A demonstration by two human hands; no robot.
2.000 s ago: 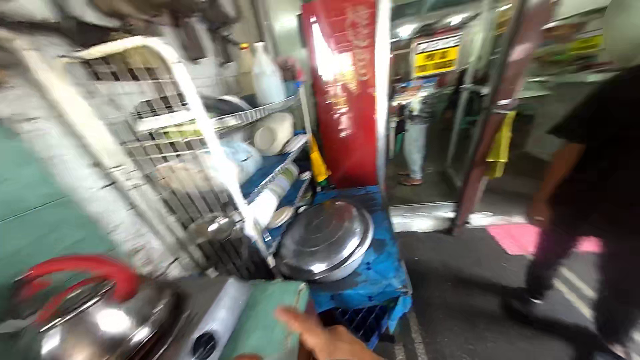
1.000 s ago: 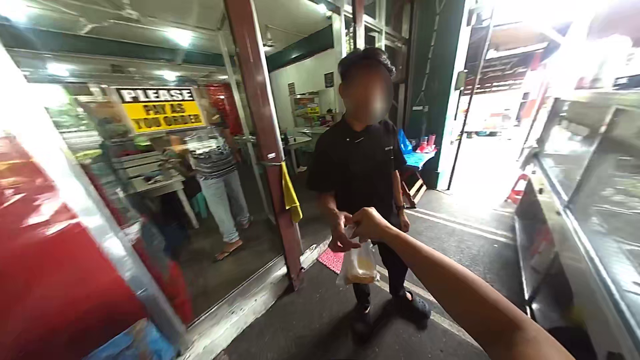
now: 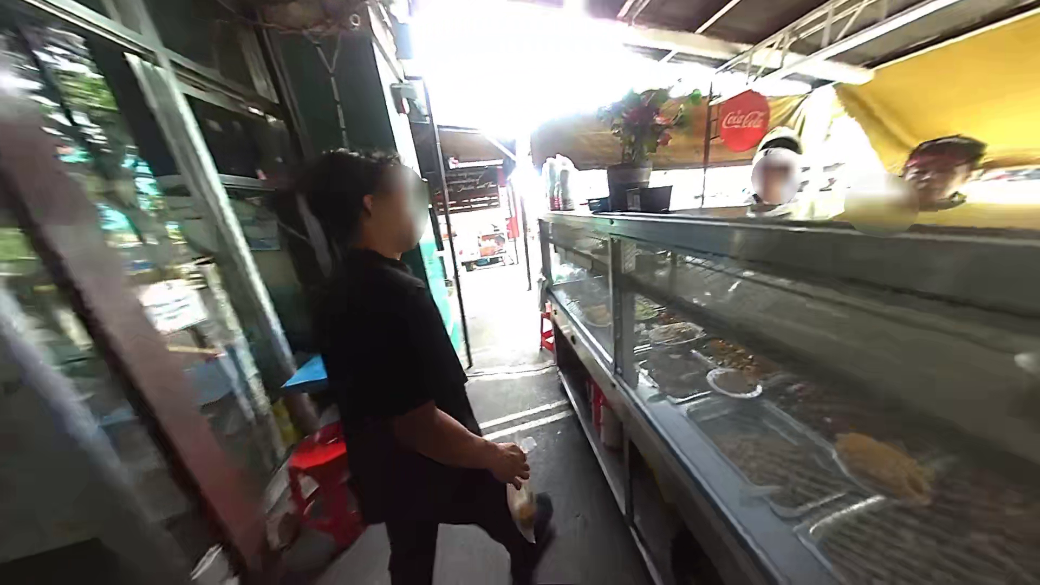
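Neither my left hand nor my right hand shows in the head view. A person in a black shirt (image 3: 390,341) stands turned to the right, just left of the middle. From that person's hand hangs a small clear plastic bag (image 3: 522,510) with something pale yellowish inside. Along the right side runs a glass-fronted metal food display case (image 3: 621,309), with trays of food (image 3: 756,439) behind the glass. What each tray contains is too blurred to tell.
A potted plant (image 3: 630,175) stands on top of the case, and two people are behind it. Red plastic stools (image 3: 325,479) stand at the left near a door frame (image 3: 122,349). A paved walkway (image 3: 508,406) leads toward bright light between wall and case.
A second ago an outstretched hand of mine and the other person's hand both touched the bag; now that person holds it alone, turned sideways. My hand has left the view, which has swung right.
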